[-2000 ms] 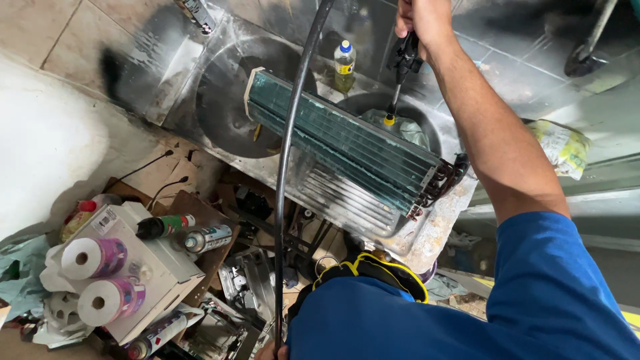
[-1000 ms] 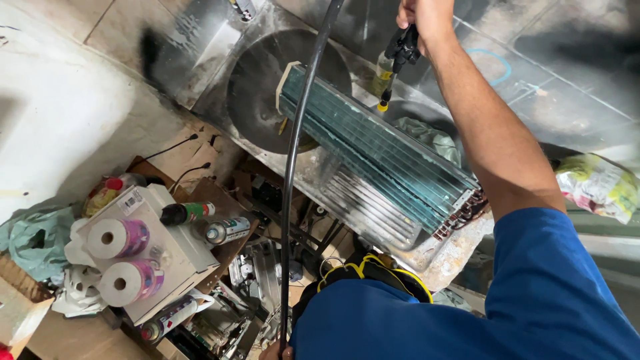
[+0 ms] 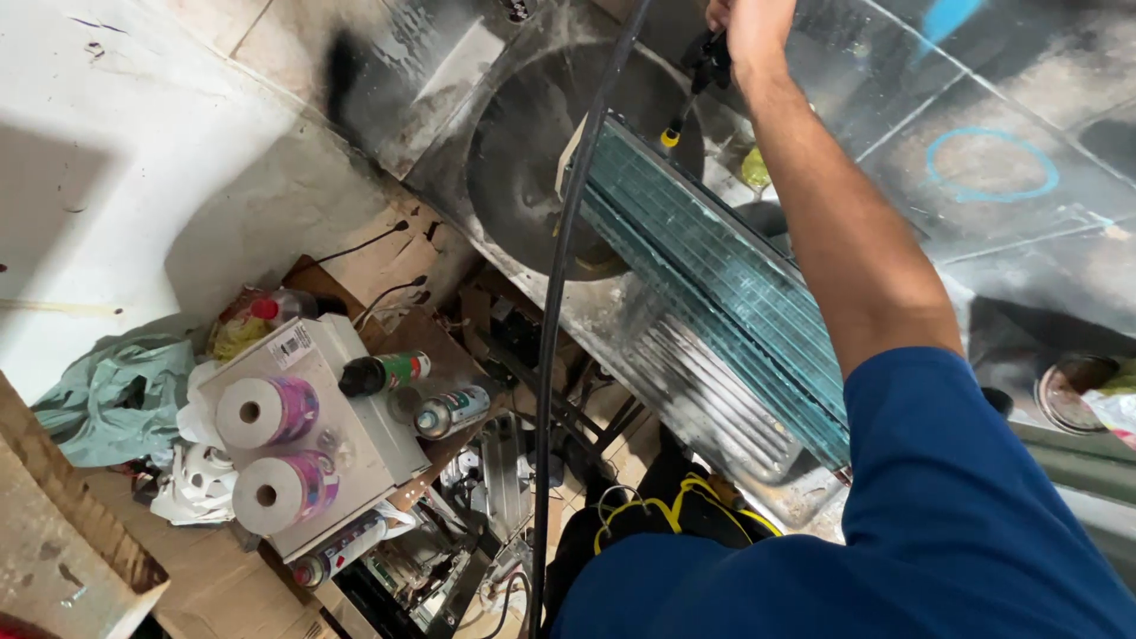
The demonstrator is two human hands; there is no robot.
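My right hand (image 3: pixel 754 31), at the top edge, is closed around the black grip of a spray gun (image 3: pixel 707 67) with a yellow nozzle tip. The nozzle points down over the upper left part of a finned air-conditioner coil (image 3: pixel 710 266). This teal coil lies slantwise across the sink, its left end over the round basin (image 3: pixel 515 151) and its body over the ribbed drainboard (image 3: pixel 710 390). My forearm and sleeve hide its far right end. A black hose (image 3: pixel 556 266) runs from top to bottom in front of the coil's left end. My left hand is out of view.
Left of the sink, a box (image 3: pixel 342 426) carries two paper rolls (image 3: pixel 266 413), with spray cans (image 3: pixel 453 411) beside it. Metal parts (image 3: pixel 461 532) clutter the space below. A plastic bag (image 3: pixel 124 399) lies farther left. Tiled wall (image 3: pixel 994 115) rises behind the sink.
My right hand and the spray gun have moved toward the coil's left end. My left hand, at the bottom edge earlier, has left the view. The view has shifted.
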